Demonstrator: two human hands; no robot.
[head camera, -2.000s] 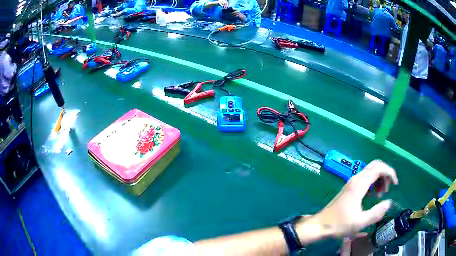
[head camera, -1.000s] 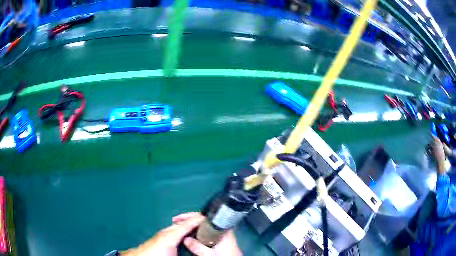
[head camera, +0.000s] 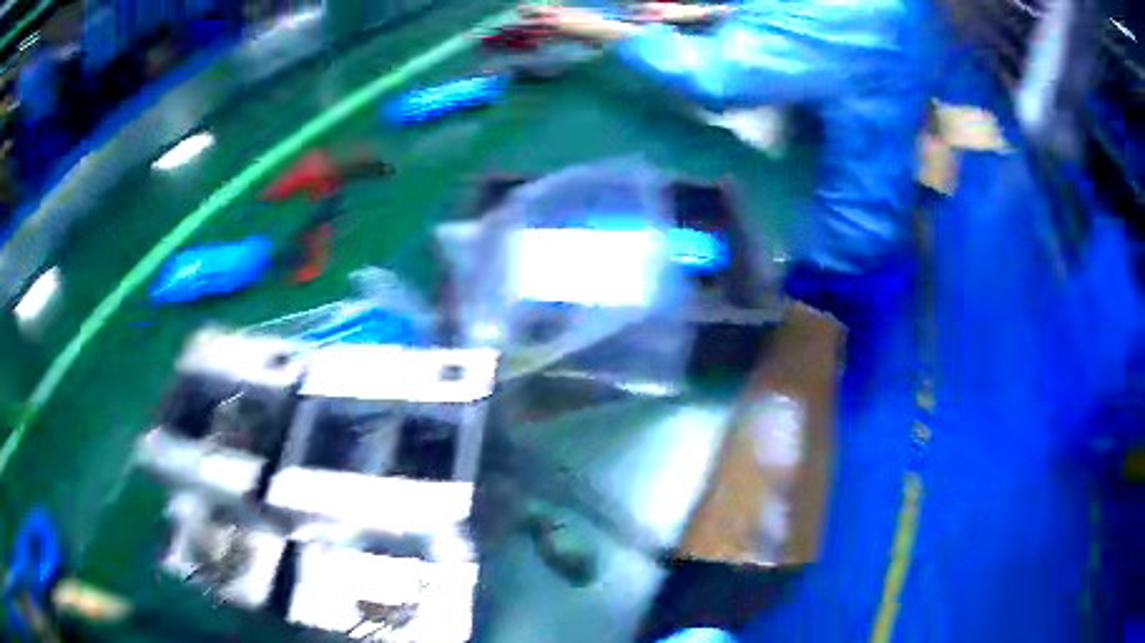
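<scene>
The view is blurred and neither of my hands shows. Two grey-white screw feeders (head camera: 383, 487) stand side by side at the lower left, with dark open tops and small mechanisms in front. A blue tester (head camera: 211, 269) lies beyond them, with a red clamp (head camera: 305, 177) near it. Another blue tester (head camera: 447, 99) lies farther along the bench. A small pale tan thing (head camera: 92, 600) at the bottom left edge is too blurred to name.
A shiny clear plastic bag (head camera: 584, 258) lies beyond the feeders. A brown cardboard piece (head camera: 768, 440) is at the bench's right edge. A person in a blue smock (head camera: 866, 138) reaches over the bench at the top. Blue floor with a yellow line is at the right.
The view has swung right, bringing the feeders to the lower left and the cardboard into view. My hands and the screwdriver they held have left the picture.
</scene>
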